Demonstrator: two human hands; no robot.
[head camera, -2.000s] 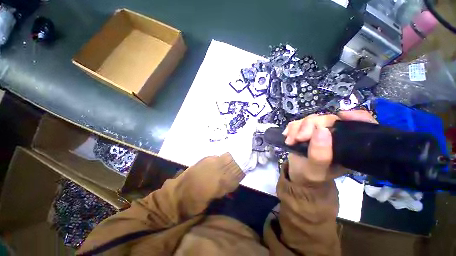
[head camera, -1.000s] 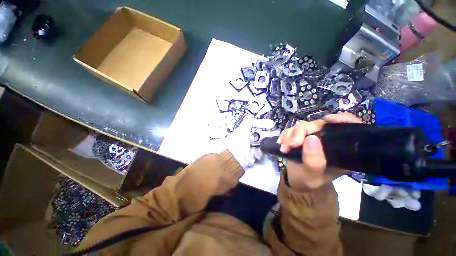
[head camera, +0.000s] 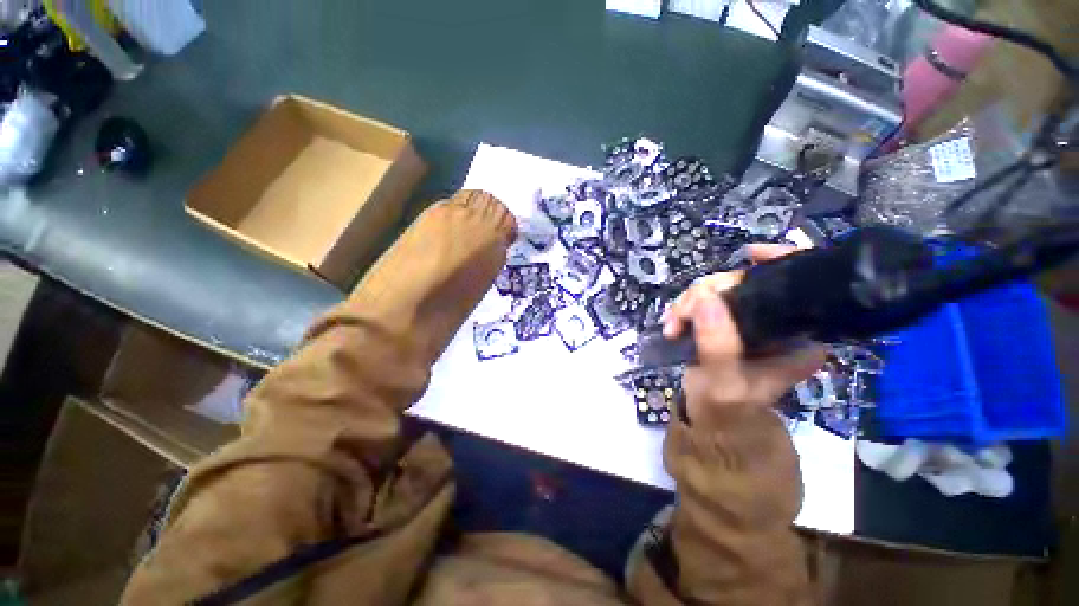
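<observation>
My bare right hand grips the thick black electric screwdriver, whose tip points left over the small metal plate parts. My left sleeve reaches to the upper left of the pile. A pale gloved left hand shows faintly past the cuff at the pile's left edge; its fingers blend with the white sheet, so I cannot tell if it holds a part. A dark multi-hole part lies below the screwdriver tip. Several square plates with round holes lie loose left of the pile.
An open cardboard tray stands left of the sheet. A blue bin is right of the pile, with a crumpled white glove below it. A silver metal fixture, clear bag and pink cylinder are at upper right. Cartons stand lower left.
My left arm has swung up and forward, from the sheet's front edge to the pile's left side. The screwdriver has tilted, its rear now higher. The view has shifted, showing more of the bench's back.
</observation>
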